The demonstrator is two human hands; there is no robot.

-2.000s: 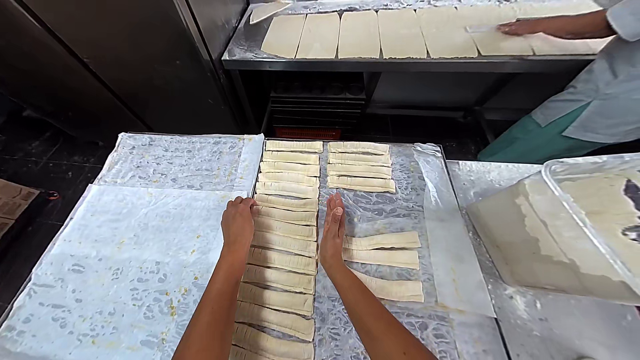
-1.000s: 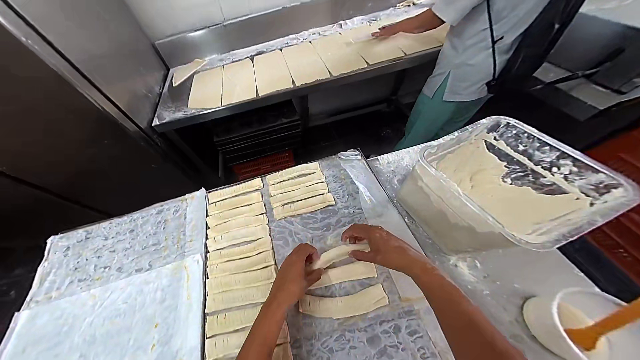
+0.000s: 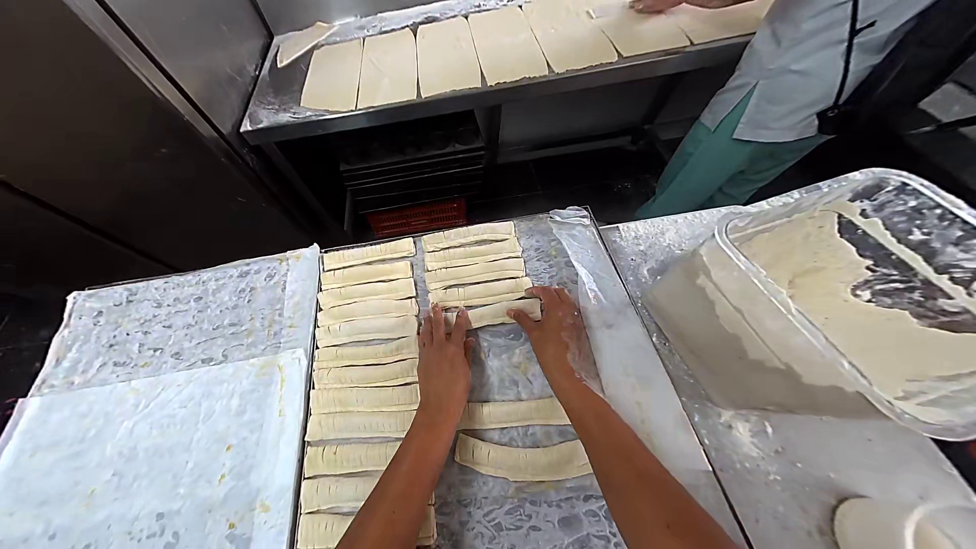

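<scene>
A scored dough strip (image 3: 496, 314) lies crosswise just below the right-hand column of strips (image 3: 476, 271) on a paper-lined tray. At its left end is my left hand (image 3: 444, 358), fingers pointing away from me. My right hand (image 3: 555, 328) has its thumb and fingers around the strip's right end. Along the left runs a long column of similar strips (image 3: 364, 400), laid side by side. Nearer to me, a straight strip (image 3: 518, 413) and a curved strip (image 3: 522, 459) lie between my forearms.
White paper (image 3: 152, 457) covers the left side. A floury plastic tub (image 3: 701, 335) stands right, with a white container (image 3: 900, 526) below it. Across the gap, a person in green trousers (image 3: 709, 160) works at a steel counter (image 3: 457, 99) with dough sheets (image 3: 446, 57).
The strip that both hands held beside the loose strips one second ago is now up against the right-hand column. Two loose strips remain nearer to me.
</scene>
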